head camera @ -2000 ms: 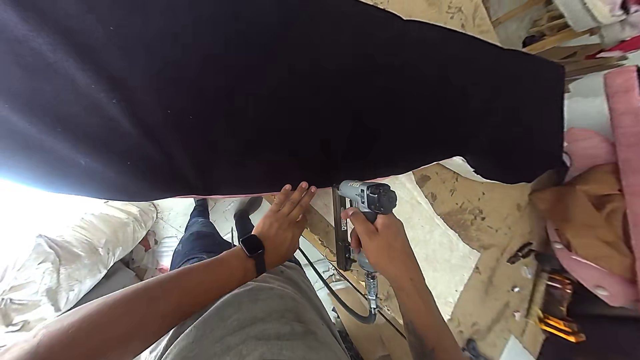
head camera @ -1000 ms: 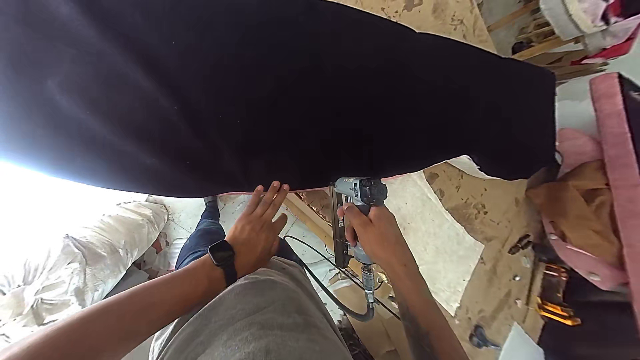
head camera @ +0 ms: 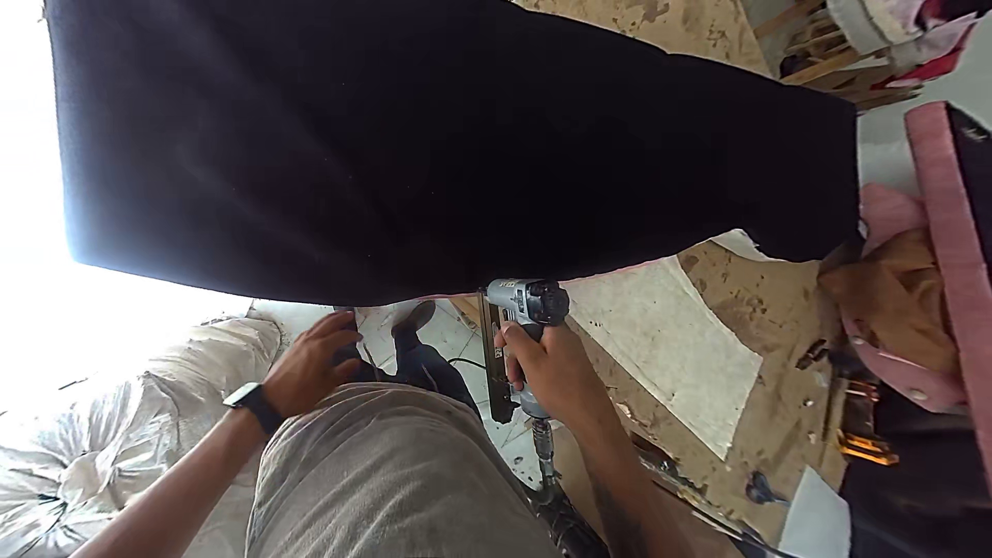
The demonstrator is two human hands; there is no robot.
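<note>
A large panel covered in black fabric [head camera: 465,147] spans the upper view, with a thin pink edge showing along its lower side. My right hand [head camera: 542,364] grips a pneumatic staple gun [head camera: 521,302], its nose at the panel's lower edge, right of the middle. An air hose fitting [head camera: 543,446] hangs from the gun's handle. My left hand [head camera: 314,364], with a watch on the wrist, is just below the panel's edge, left of the gun, fingers bent and apart. Whether its fingertips touch the edge, I cannot tell.
Beneath the panel is a stained work table [head camera: 775,310] bearing a white fabric piece [head camera: 666,341]. Pink upholstered parts [head camera: 949,232] and brown cloth [head camera: 891,302] lie at right, near an orange tool [head camera: 868,448]. White sacks [head camera: 147,411] stand at lower left, wood strips [head camera: 821,66] at upper right.
My left hand has moved left along the panel's lower edge, away from the staple gun. The panel's left corner now shows. My right hand still holds the gun at the edge.
</note>
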